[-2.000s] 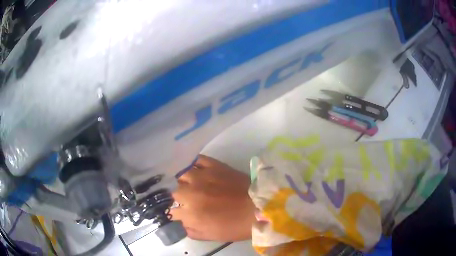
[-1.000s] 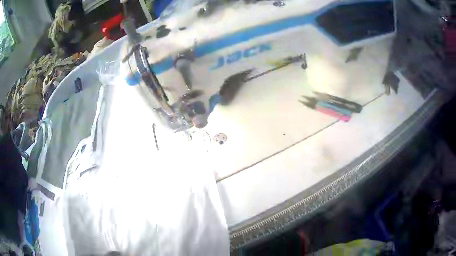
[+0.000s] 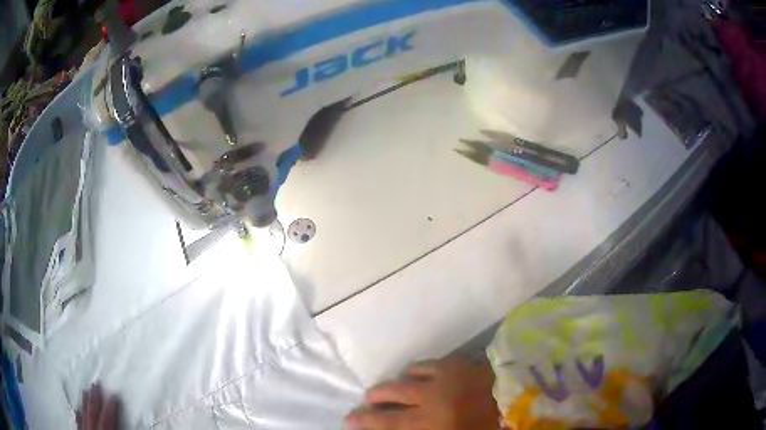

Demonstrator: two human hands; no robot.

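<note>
A bright white fabric panel (image 3: 243,353) with a seam line across it lies from the needle area to the bottom edge. Its upper part is overexposed by the lamp near the needle. My left hand (image 3: 100,410) shows only its fingers at the bottom left, on the fabric, cut off by the edge. My right hand (image 3: 427,396) is at the bottom centre, partly cut off, its blurred fingertips at the fabric's right edge; whether they pinch it is not clear. The thread tension assembly (image 3: 250,189) sits right above the fabric's upper end.
The machine head (image 3: 336,59) spans the top. Thread snips (image 3: 521,164), one black and one pink and blue, lie on the bed. A small round plate (image 3: 301,230) is right of the needle. Grey pieces (image 3: 42,235) lie far left. A patterned sleeve (image 3: 613,357) covers my right forearm.
Two seconds ago my right hand was at the machine head; now it is near the front edge. My left fingers have come into view. The fabric no longer covers the area left of the needle.
</note>
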